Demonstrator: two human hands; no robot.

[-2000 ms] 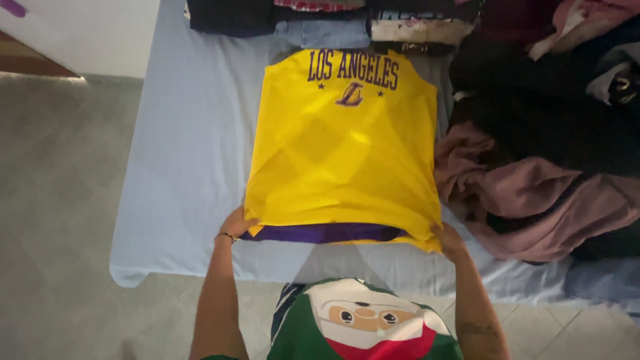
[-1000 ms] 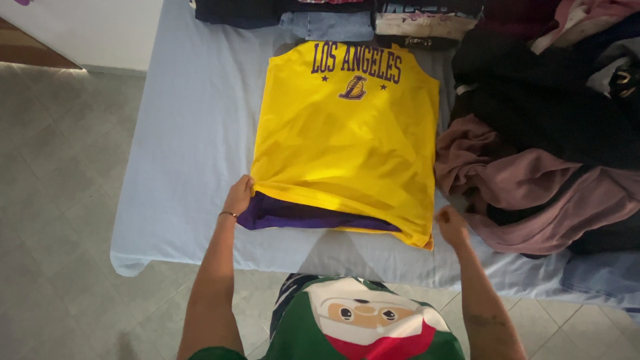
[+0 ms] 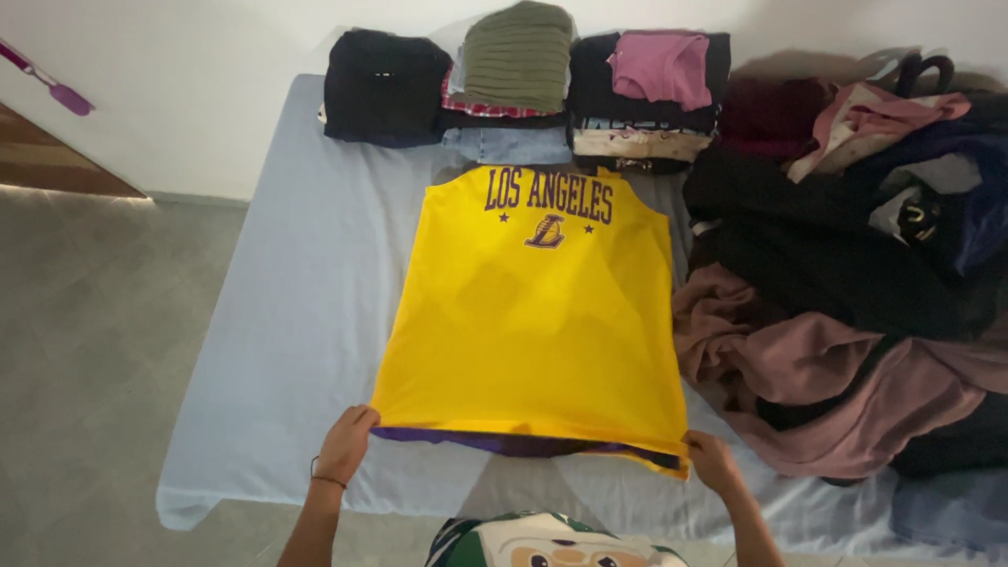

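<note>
A yellow sleeveless basketball jersey with purple lettering and a logo lies flat, front up, its neck end toward the folded stacks. My left hand pinches the bottom hem at its left corner; a thin dark band circles that wrist. At the hem's right corner, my right hand grips the fabric. Between the two hands, a strip of purple lining shows under the front hem. The hem looks pulled fairly straight.
The jersey lies on a bed with a light blue sheet. Beyond it stand folded stacks: black clothes, an olive ribbed garment and a pink garment. A loose heap of dark and dusty-pink clothes fills the right side.
My right hand, off the jersey one second ago, now holds its right hem corner. The left hem corner has come down and the front hem lies straighter. The view has tilted up toward the stacks.
</note>
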